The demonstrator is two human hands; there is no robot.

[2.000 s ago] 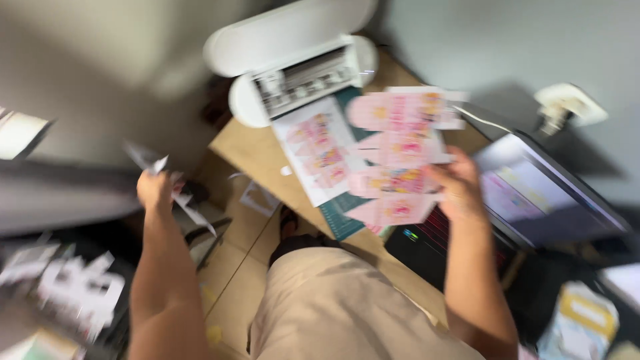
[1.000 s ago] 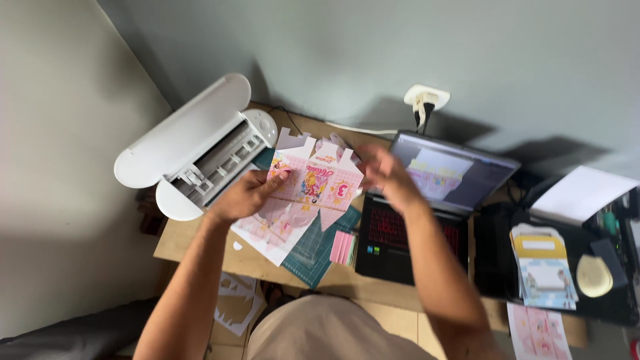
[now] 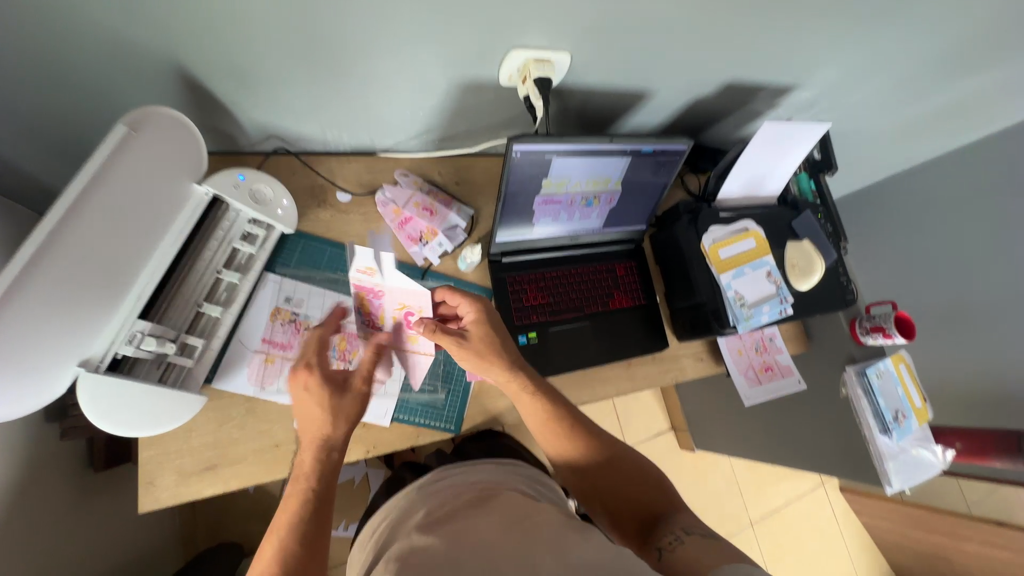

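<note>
My right hand (image 3: pixel 472 332) pinches the right edge of a pink printed paper box cutout (image 3: pixel 392 308), which is partly folded along its creases. Close to the cutout's lower left side is my left hand (image 3: pixel 334 380), blurred, its fingers apart; it does not appear to grip anything. Beneath both lie a printed sheet (image 3: pixel 260 340) with pink designs and a green cutting mat (image 3: pixel 436 400). Other folded pink paper boxes (image 3: pixel 422 212) rest behind the mat, beside a small white and teal object (image 3: pixel 470 257).
A white cutting machine (image 3: pixel 184 280) stands open at left. An open laptop (image 3: pixel 576 296) is right of the mat, then a black printer (image 3: pixel 688 272) with paper pieces on top. Beyond it are a red mug (image 3: pixel 882 326) and a wrapped stack of paper items (image 3: pixel 896 424).
The cutout was spread flat in my right hand and is now partly folded over the mat. My left hand, which held white paper scraps at far left, is now beside the cutout. The view has shifted.
</note>
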